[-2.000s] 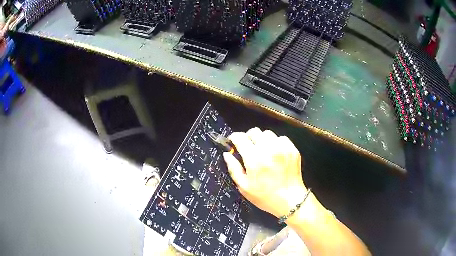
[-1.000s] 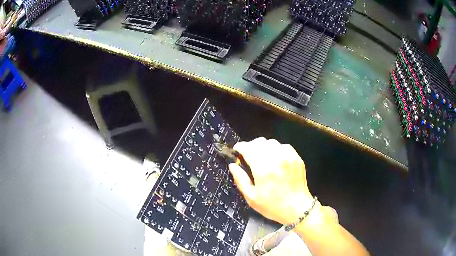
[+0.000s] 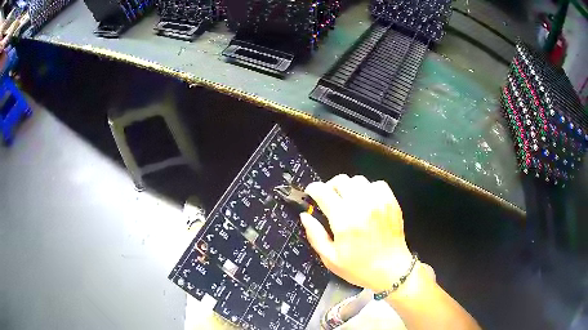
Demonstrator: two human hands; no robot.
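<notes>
A black circuit board panel point(image 3: 248, 242) with white marks and small shiny points is held tilted over my lap. My right hand point(image 3: 358, 225), bare, is closed around side cutters point(image 3: 293, 195). Their silver jaws lie over the upper right part of the board; their handles are mostly hidden, with an orange touch showing. My left hand point(image 3: 207, 309) shows only as a pale, overexposed patch at the board's lower left edge, gripping it; most of it is hidden behind the board.
A green bench point(image 3: 451, 116) with a yellowish edge crosses in front. On it stand a partly empty slotted rack point(image 3: 380, 77) and several loaded racks. Stacked boards point(image 3: 541, 122) with coloured dots stand at the right. A stool point(image 3: 151, 142) is under the bench; a blue stool point(image 3: 11, 106) is far left.
My right hand and the cutters have shifted slightly right and down across the board. The board has tilted a little and its lower left corner has moved left.
</notes>
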